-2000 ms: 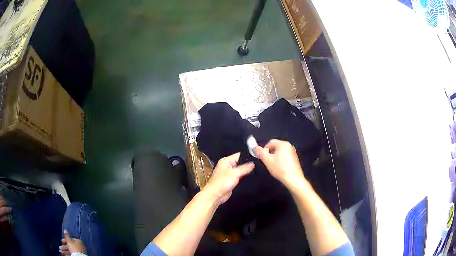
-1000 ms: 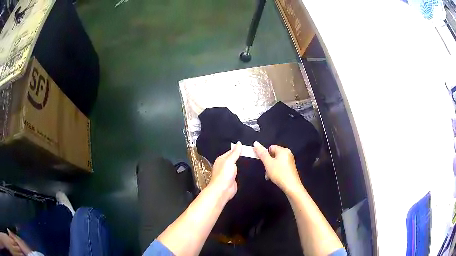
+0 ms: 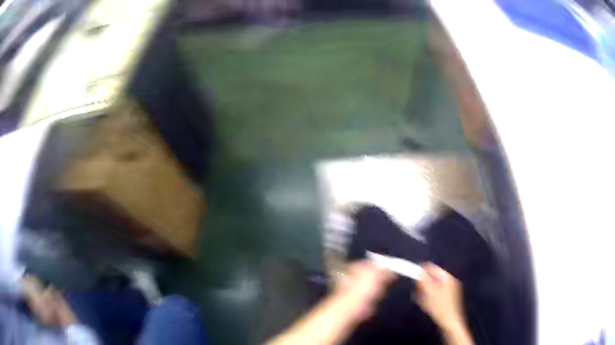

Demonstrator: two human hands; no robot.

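Note:
The view is blurred. A white strip (image 3: 398, 265), flat and slightly slanted, is stretched between my two hands over the black cloth. My left hand (image 3: 366, 283) holds its left end and my right hand (image 3: 438, 290) holds its right end with the fingertips. The black cloth (image 3: 462, 246) lies below the hands in two rounded lobes over the front of a low, shiny carton (image 3: 337, 176) and over my lap. Finger detail is lost in the blur.
A long white table (image 3: 533, 148) runs along the right. A brown box (image 3: 145, 182) stands at the left beside a pale-topped table (image 3: 88, 64). At the lower left sits a person in blue jeans (image 3: 173, 323), hands together. The floor (image 3: 303, 87) is green.
The view has swung, so the hands, cloth and carton appear lower and further right. Two seconds ago only my right hand held the strip; now both hold it.

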